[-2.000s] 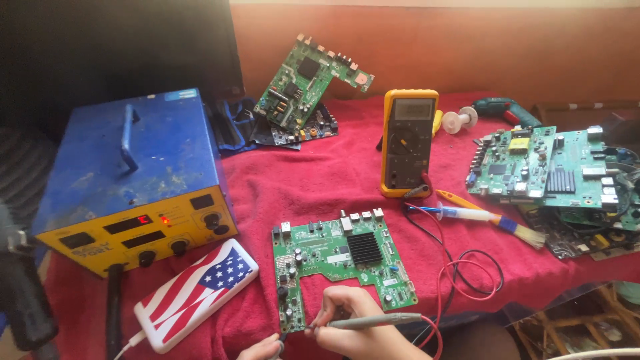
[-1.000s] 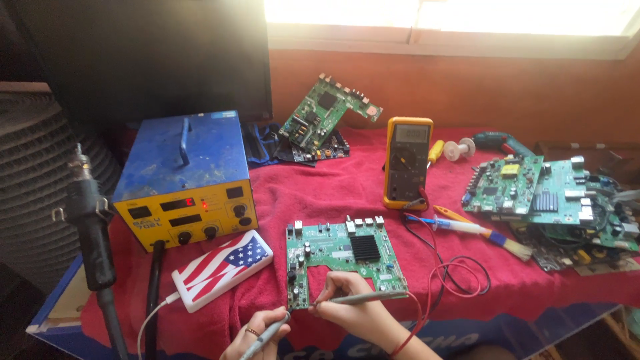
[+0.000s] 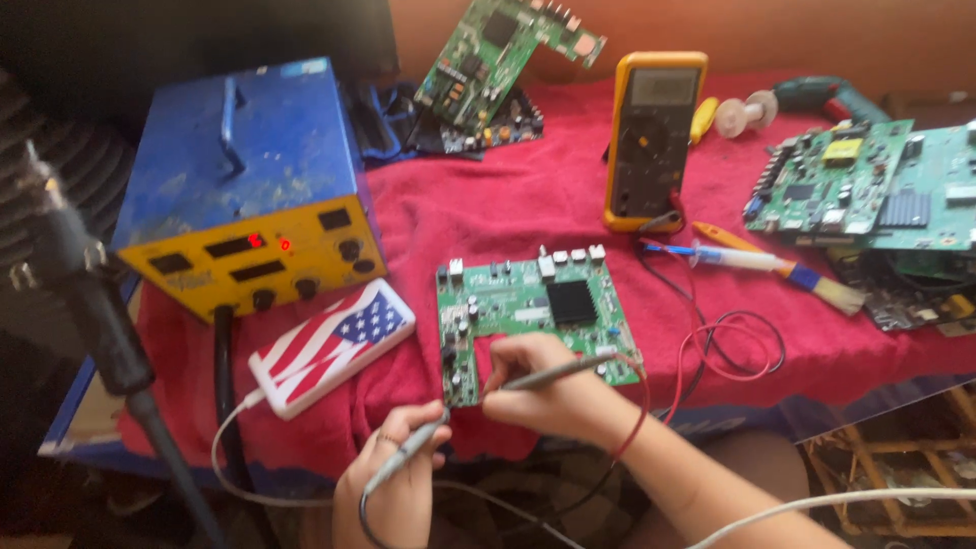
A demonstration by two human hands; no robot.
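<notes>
A green circuit board (image 3: 526,305) with a black heatsink (image 3: 572,303) lies on the red cloth (image 3: 473,198). My left hand (image 3: 396,465) grips a grey test probe (image 3: 404,454) with a black lead, its tip at the board's lower left corner. In my right hand (image 3: 549,389) is another grey test probe (image 3: 560,371), with a red lead; its tip is near the same corner, partly hidden by my fingers. Whether the tips touch the board cannot be told. A yellow-framed multimeter (image 3: 656,141) stands behind the board, its display unreadable.
At left are a blue and yellow soldering station (image 3: 244,183), a hot air handpiece (image 3: 91,305) and a flag-patterned power bank (image 3: 332,347). To the right lie a syringe (image 3: 736,257), a brush (image 3: 823,286) and stacked circuit boards (image 3: 831,175). Another board (image 3: 496,61) leans at the back.
The view has shifted between frames. Both hands stay at the board's lower edge; the left-hand probe, barely visible at first, now shows plainly.
</notes>
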